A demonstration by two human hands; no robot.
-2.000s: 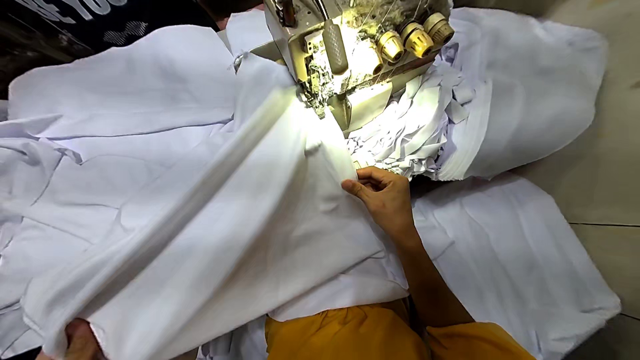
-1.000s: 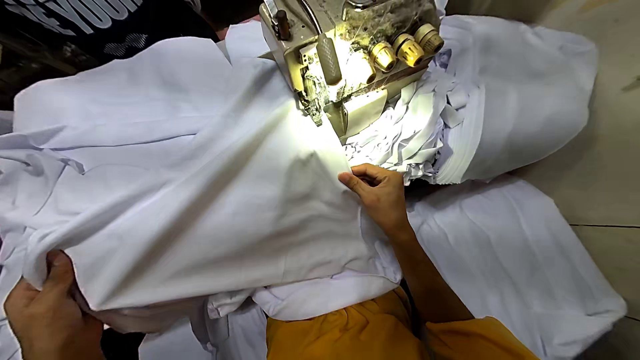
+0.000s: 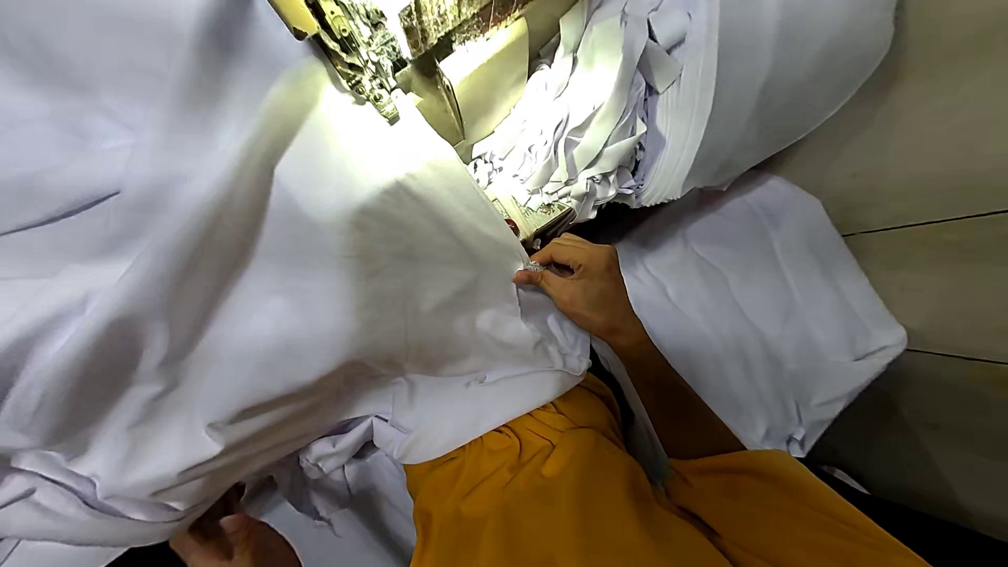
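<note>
A large piece of white fabric (image 3: pixel 315 299) spreads over the left and middle of the view, its right edge running down from a lit sewing machine (image 3: pixel 370 63). My right hand (image 3: pixel 583 283) pinches that edge between thumb and fingers, below the machine. At the bottom left, my left hand (image 3: pixel 232 535) is at the fabric's lower folds, with its fingers partly hidden under the cloth; whether it grips is unclear. The machine's presser foot area (image 3: pixel 386 102) meets the cloth at its top, under a bright lamp glow.
White fabric scraps (image 3: pixel 575 118) are heaped right of the machine. Beside them hangs a stack of white cloth (image 3: pixel 764 87), and more white cloth (image 3: pixel 756 307) lies lower right. Tiled floor (image 3: pixel 937 276) shows at the far right. My mustard garment (image 3: pixel 535 488) is below.
My left hand has moved right and lower along the fabric, and its fingers have gone under the folds. My right hand still pinches the edge. The view has shifted down, cutting off the machine's top.
</note>
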